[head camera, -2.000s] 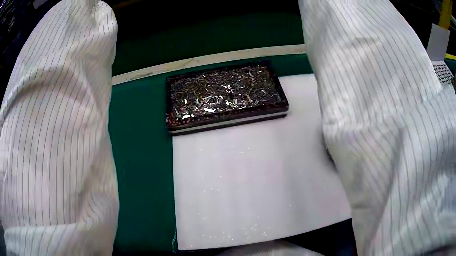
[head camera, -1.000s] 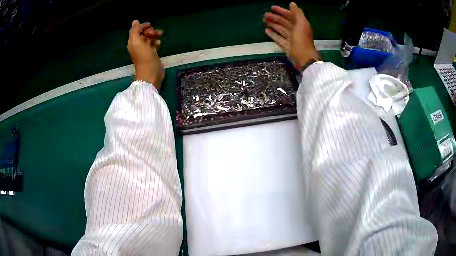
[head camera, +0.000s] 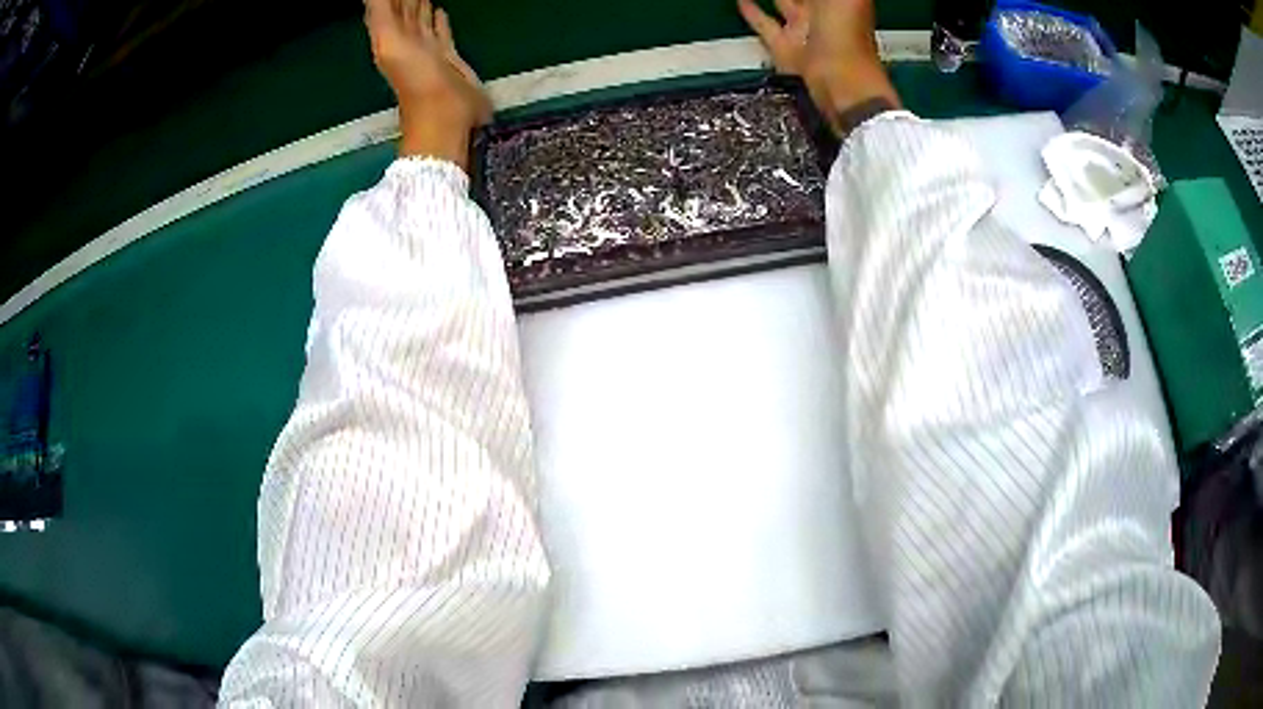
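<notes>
The dark rectangular parts tray (head camera: 665, 254) lies at the back of the white work mat (head camera: 693, 471), full of loose silvery metal pieces. My left hand (head camera: 423, 69) is beyond the tray's left end, over the pale bench edge, its fingers cut off by the top of the picture. My right hand (head camera: 827, 49) is beyond the tray's back right corner, also cut off at the top, with thumb apart. No object shows in either hand. A round plate (head camera: 1104, 321) with a dark rim is partly hidden behind my right sleeve.
A blue bin (head camera: 1049, 56) with silvery contents and a clear plastic bag (head camera: 1125, 100) are at the back right. A crumpled white cloth (head camera: 1098, 187) lies beside a green box (head camera: 1194, 312). Small blue and black items (head camera: 31, 436) lie at far left.
The tray and mat sit higher in the picture. My hands have moved up to its top edge, and my left hand's fingers have spread. More of the round plate shows.
</notes>
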